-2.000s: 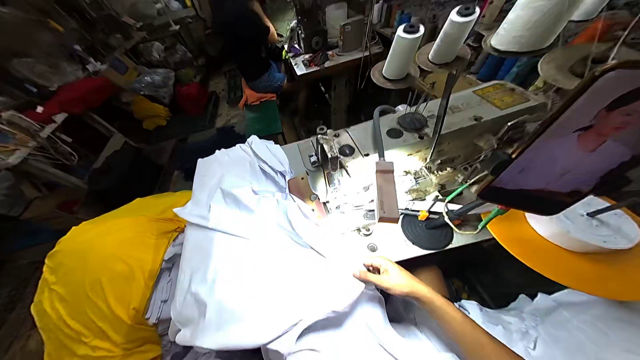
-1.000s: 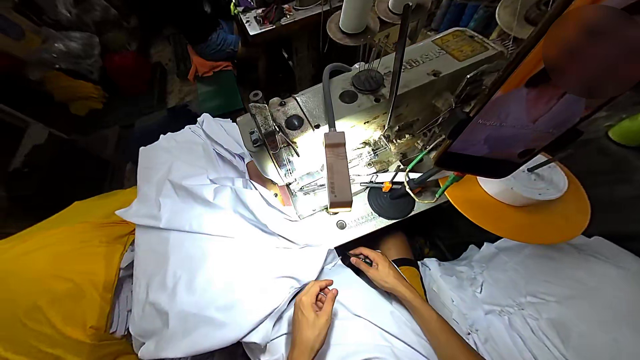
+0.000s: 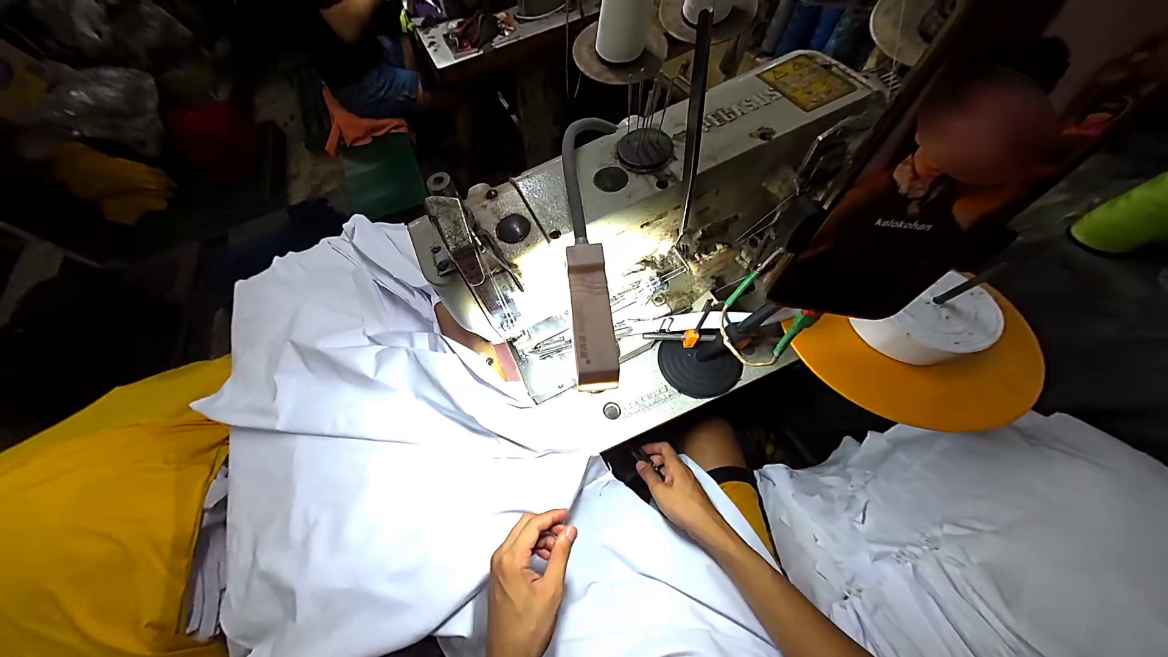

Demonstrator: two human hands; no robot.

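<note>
White fabric (image 3: 365, 474) is draped from the sewing machine (image 3: 547, 228) down over my lap. My left hand (image 3: 532, 570) rests over the cloth, its thumb and index fingertips close together; whether they pinch anything is unclear. My right hand (image 3: 673, 488) is at the machine's front edge, with its fingers curled around a small dark object (image 3: 646, 465), too hidden to name. A rectangular lamp (image 3: 594, 319) on a bent gray neck lights the machine bed, just beyond my hands.
Yellow fabric (image 3: 109, 511) lies at the left. More white fabric (image 3: 985, 538) is piled at the right, below a white tape roll (image 3: 931, 324) on an orange disc (image 3: 1004, 383). A phone (image 3: 903, 219) overhangs the machine's right side. Another person (image 3: 374, 78) sits beyond.
My left hand, out of sight two seconds ago, is now over the fabric. My right hand has moved off the white cloth to the machine's front edge and the dark object.
</note>
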